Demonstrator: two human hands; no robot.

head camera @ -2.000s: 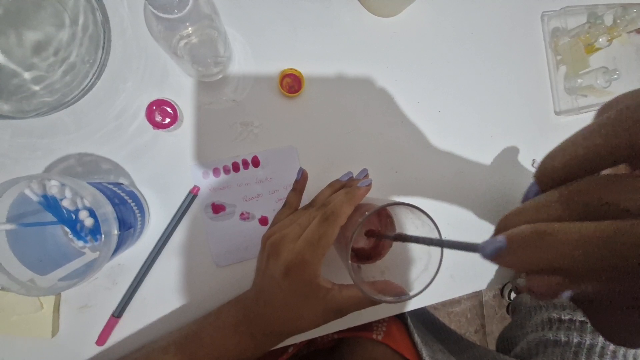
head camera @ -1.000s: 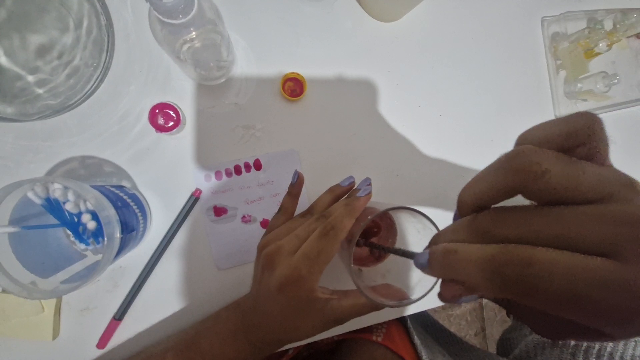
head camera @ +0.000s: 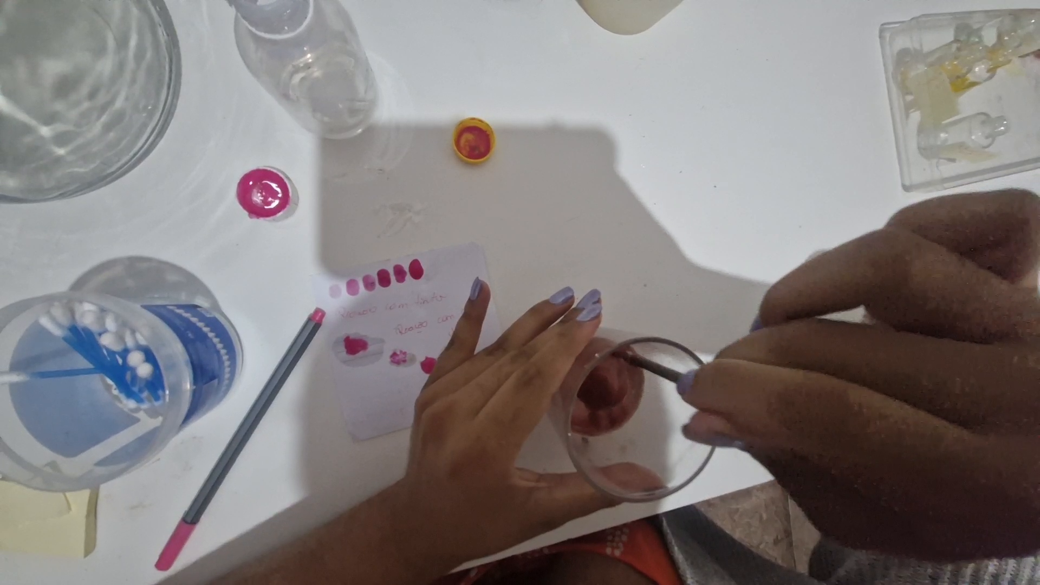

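Observation:
A clear drinking glass (head camera: 642,479) stands near the table's front edge with reddish liquid (head camera: 605,398) at its bottom. My left hand (head camera: 487,406) steadies it, thumb along the near side and fingers on the far left side. Pinched in my right hand (head camera: 861,382) is a thin dark stick or brush handle (head camera: 654,366), whose lower end is inside the glass at the liquid; its tip is hard to make out. Partly under my left hand lies a white paper (head camera: 378,406) with pink dabs and handwriting.
Around lie a pink-tipped grey pen (head camera: 256,414), a yellow cap with red paint (head camera: 474,140), a cap of pink paint (head camera: 264,193), a cup of cotton swabs (head camera: 175,414), a clear bottle (head camera: 325,81), a large glass bowl (head camera: 166,97), folded yellow paper (head camera: 81,520) and a clear tray of vials (head camera: 894,106).
My right hand has come closer to the glass, and its fingers now sit at the rim, lower on the stick. The stick's end has shifted within the glass. My left hand stays about where it was.

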